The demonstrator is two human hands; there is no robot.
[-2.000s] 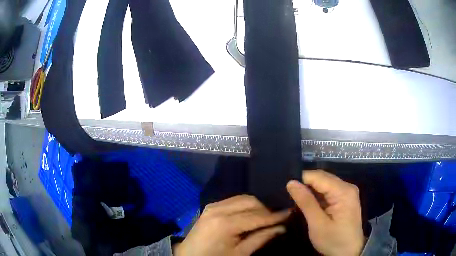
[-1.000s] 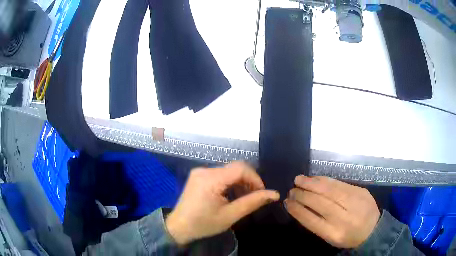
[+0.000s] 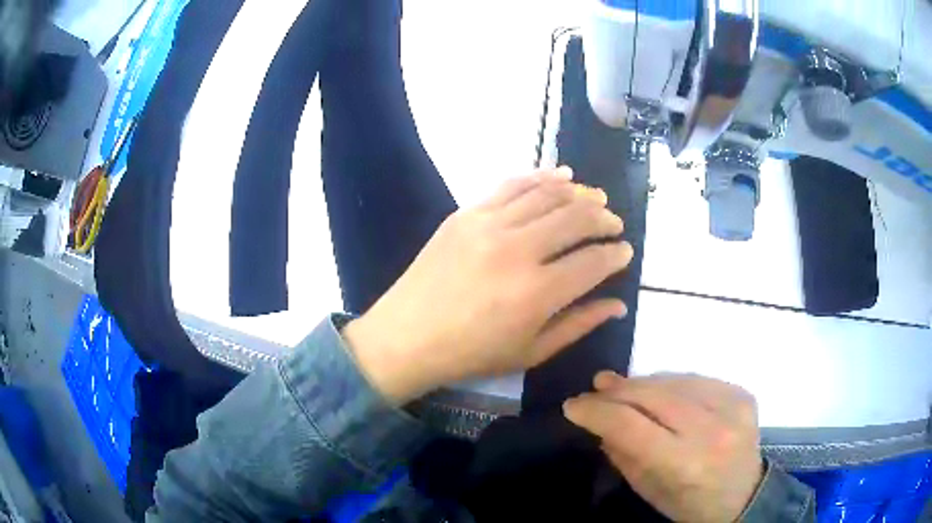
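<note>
A long black fabric strip (image 3: 593, 163) lies on the white machine bed and runs under the needle area (image 3: 642, 133) of the white sewing machine head (image 3: 664, 41), then over the table's front edge. My left hand (image 3: 511, 276) lies on the strip just in front of the needle, fingers spread a little, palm down. My right hand (image 3: 674, 429) pinches the strip's right edge at the table's front edge. The presser foot is too small and blurred to make out well. A blue-grey cylindrical attachment (image 3: 732, 204) hangs right of the needle.
Waiting black pieces (image 3: 373, 153) lie left of the needle, with one long piece (image 3: 133, 245) hanging over the edge. A black rectangle (image 3: 838, 240) lies at right. Orange-yellow handled snips (image 3: 90, 209) are at the left edge. A measuring tape (image 3: 818, 446) lines the front edge. Blue plastic (image 3: 97, 398) is below.
My left hand has moved from the table's front edge up the strip toward the needle. My right hand stays near the edge. More of the machine head shows as the view has shifted.
</note>
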